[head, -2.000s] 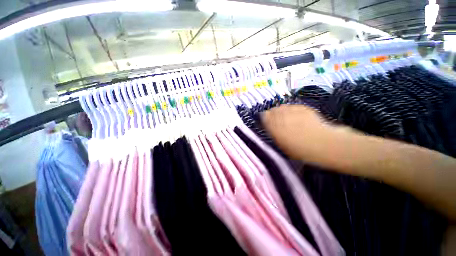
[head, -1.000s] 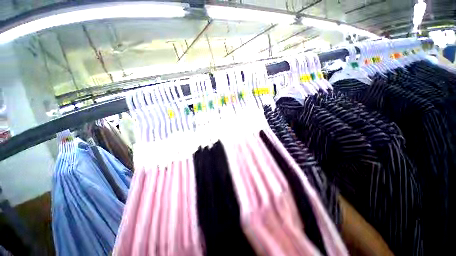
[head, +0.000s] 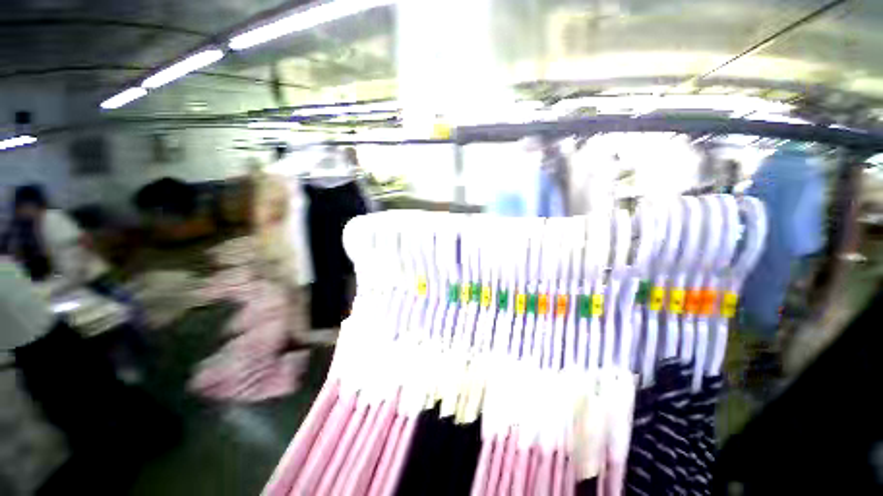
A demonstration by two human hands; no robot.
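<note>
A bunch of white plastic hangers is close in front of me, off the rail, with the hooks free in the air. Yellow, green and orange size markers sit at their necks. Pink tops hang from them, with black garments among them and a striped black garment at the right end. No hand is clearly visible. Whatever holds the bunch is hidden or below the picture. A dark blurred shape fills the lower right; I cannot tell what it is.
A grey rail runs behind, with light blue garments at the right. Blurred people are at the left. A pink heap lies left of the bunch. A black garment hangs farther back.
The pink and black garments with their hangers have come off the rail. The view has swung to the open floor. The arm seen earlier is out of sight.
</note>
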